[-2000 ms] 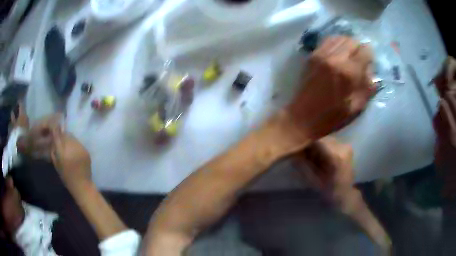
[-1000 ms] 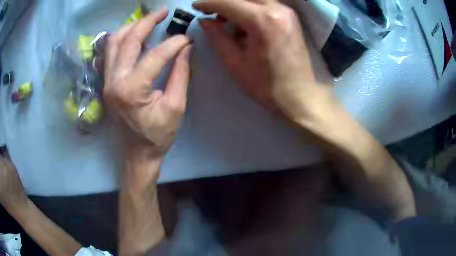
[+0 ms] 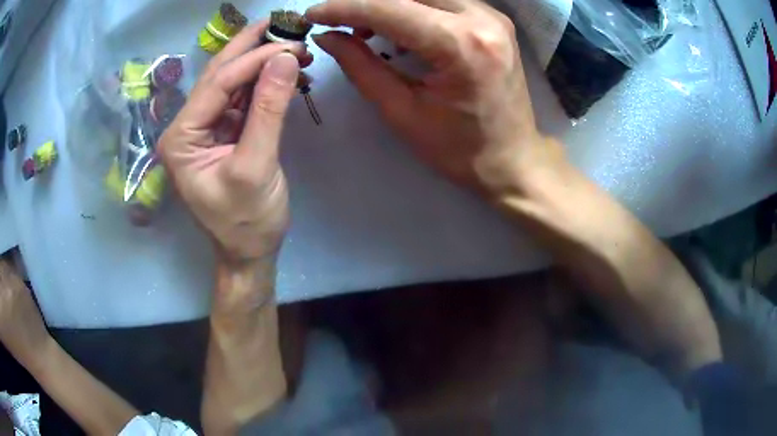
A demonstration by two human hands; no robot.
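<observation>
My left hand (image 3: 234, 140) is raised over the white foam sheet, thumb and fingers closed on a tiny part. Two short, thin dark wires (image 3: 312, 106) stick out below its fingertips; their held end is hidden. A black wire bundle (image 3: 288, 25) with a pale band and brownish end is at the left fingertips, its lower side partly covered. My right hand (image 3: 443, 77) is beside it, index fingertip at the bundle's right edge. Its thumb and index are apart, with nothing visible between them. A yellow wire bundle (image 3: 223, 27) lies just left of the black one.
A clear bag (image 3: 141, 140) of yellow and red bundles lies left. Small bundles (image 3: 40, 159) are at far left. A bag of black parts (image 3: 584, 72) and a white card or box with red-black print (image 3: 754, 51) are right. Another person's arm (image 3: 51, 358) is lower left.
My left hand has turned and closed its fingers near the black bundle, and thin wires now show below them. My right hand has shifted slightly, staying beside the bundle.
</observation>
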